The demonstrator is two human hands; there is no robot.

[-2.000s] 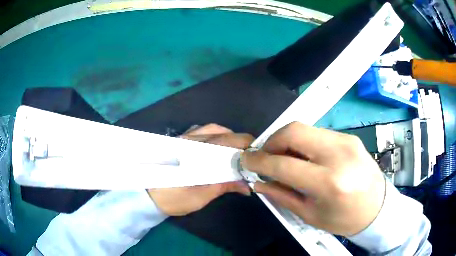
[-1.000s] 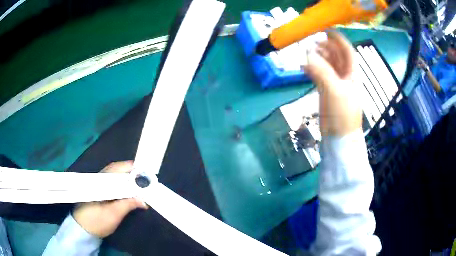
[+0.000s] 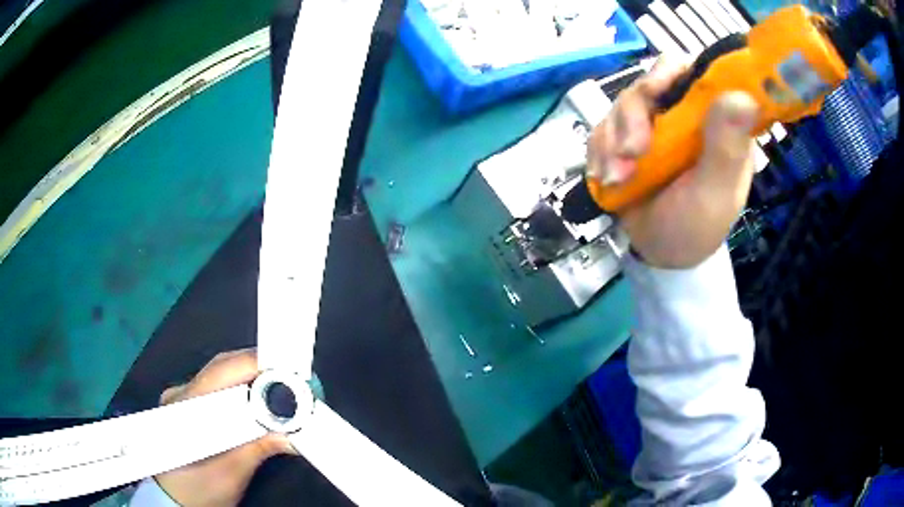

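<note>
The white three-leg base (image 3: 297, 218) lies at the left, one arm pointing up, one to the left and one to the lower right. Its centre hub (image 3: 282, 398) shows an open round hole. My left hand (image 3: 223, 436) is under the base at the hub, gripping it, and is partly hidden by the left arm of the base. My right hand (image 3: 684, 178) is shut around the orange electric screwdriver (image 3: 709, 109). The screwdriver's black nose points down-left at the pick-up point of the grey screw feeder (image 3: 515, 178); its tip cannot be made out clearly.
The black fixture (image 3: 367, 337) is under the base. A blue bin (image 3: 466, 84) of white fittings stands behind the feeder. White bars (image 3: 684, 25) lie at the upper right. Small screws (image 3: 468, 345) lie on the green mat (image 3: 426, 267). A pale-edged dark conveyor runs at the upper left.
My right hand has left the hub, reached up to the hanging screwdriver, taken hold of it and brought it down to the feeder. My left hand stays at the hub. The view has shifted right.
</note>
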